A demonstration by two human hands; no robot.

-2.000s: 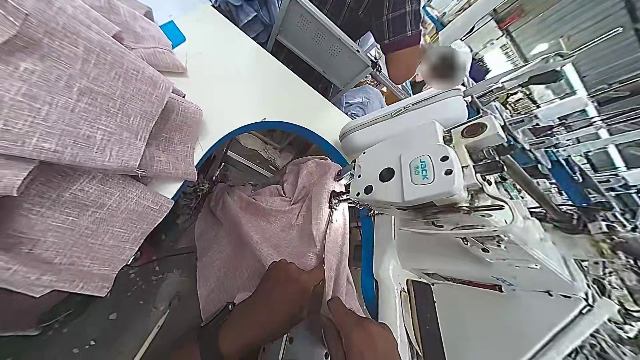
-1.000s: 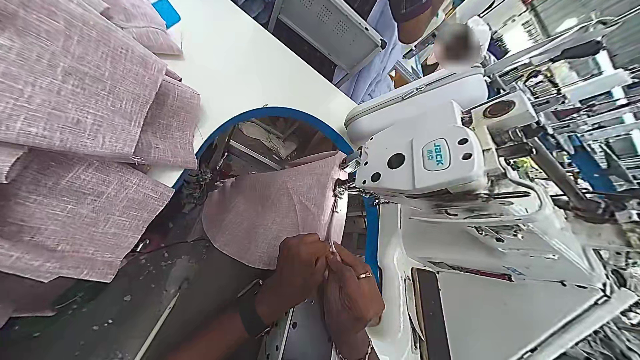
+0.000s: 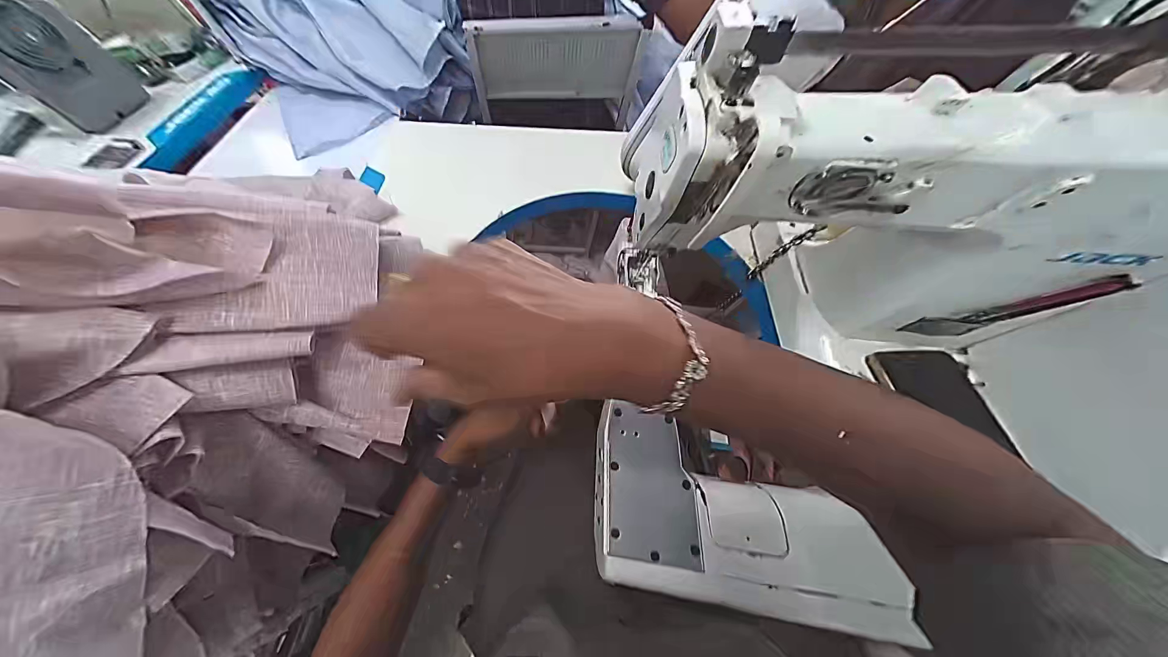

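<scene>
My right hand (image 3: pixel 529 328), blurred and wearing a chain bracelet, reaches leftward across the front of a white Jack sewing machine (image 3: pixel 912 164). Its fingertips are at the edge of a pile of pinkish-grey fabric pieces (image 3: pixel 274 274); whether they grip a piece cannot be told. Below it, my left hand (image 3: pixel 493 429), with a dark wristband, is mostly covered by the right hand, and what it holds is hidden. Beside the right wrist is the machine's needle and presser foot area (image 3: pixel 639 269). The metal plate of the machine's bed (image 3: pixel 648 493) is bare.
A blue-rimmed opening (image 3: pixel 547 201) in the white table (image 3: pixel 438 164) surrounds the needle area. Light blue garments (image 3: pixel 347 55) lie at the back beside a grey metal box (image 3: pixel 557 64). A dark phone-like object (image 3: pixel 940 392) rests right of the bed. Part of another person shows at the top.
Both hands have left the fabric at the needle; the right hand has moved left to the fabric pile. The piece held at the machine is no longer seen there. The view has turned strongly.
</scene>
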